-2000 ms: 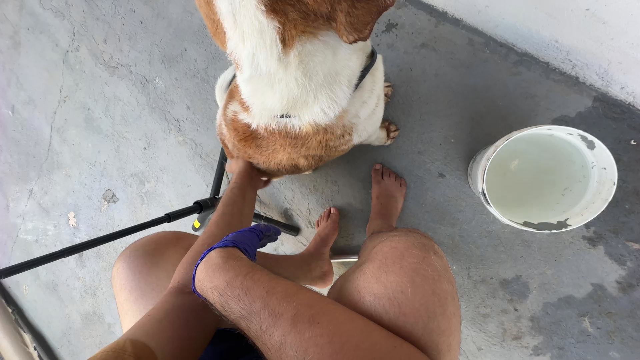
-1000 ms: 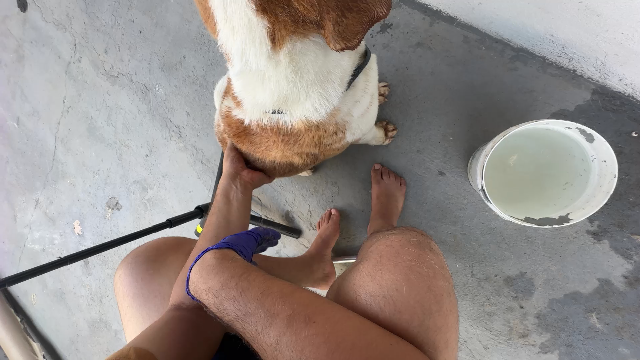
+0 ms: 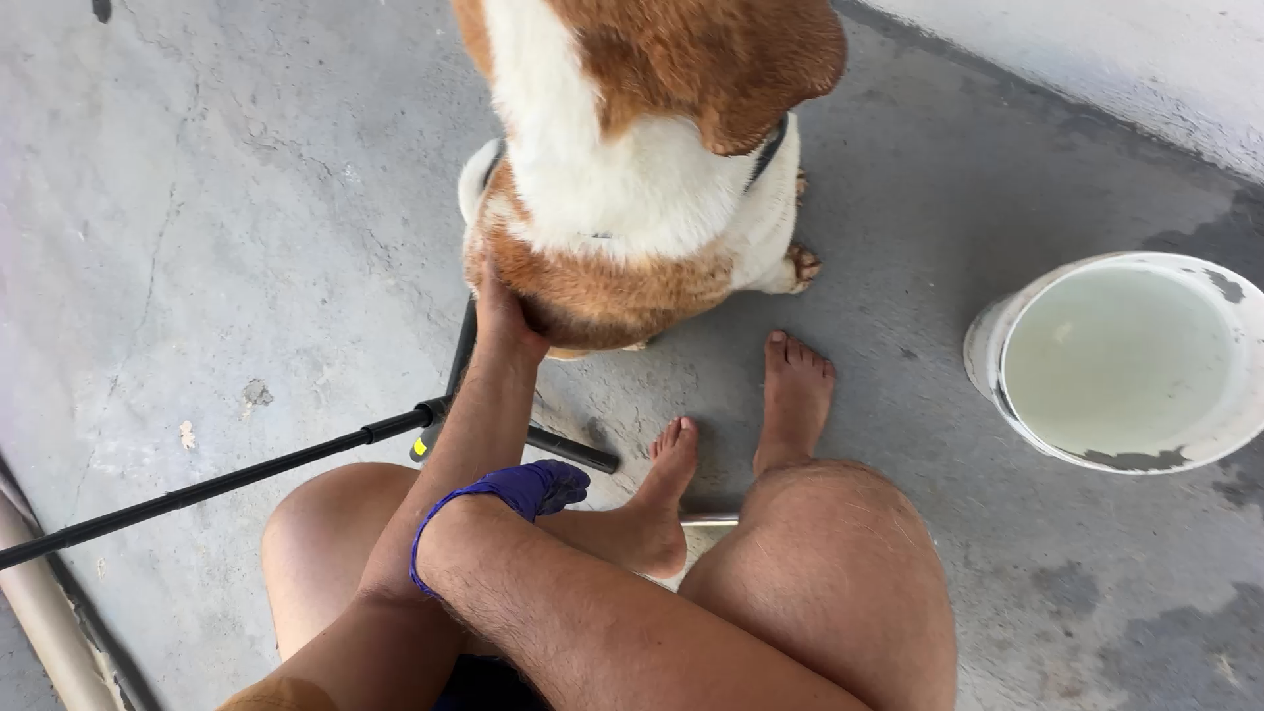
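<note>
A brown-and-white dog (image 3: 642,197) with a dark collar or strap sits at the top centre, its back toward me. My left hand (image 3: 509,316) presses against the dog's brown lower back, with one digit up along the fur and the other fingers mostly hidden. Crossed over my left forearm is my right arm. My right hand (image 3: 543,484) wears a blue-purple disposable glove that looks soiled at the fingers. It is beside my left forearm, and its palm and anything in it are hidden.
A white bucket (image 3: 978,346) of cloudy liquid stands at the right on the grey concrete floor. A black telescopic pole (image 3: 247,479) with leg-like bars lies left of my forearm. At the lower left is a beige pipe (image 3: 49,602). A white wall (image 3: 1116,59) borders the upper right.
The dog's head and brown ear have come lower, closer to me, covering more of its white back. My left hand remains against the dog, and my gloved right hand stays by my left forearm.
</note>
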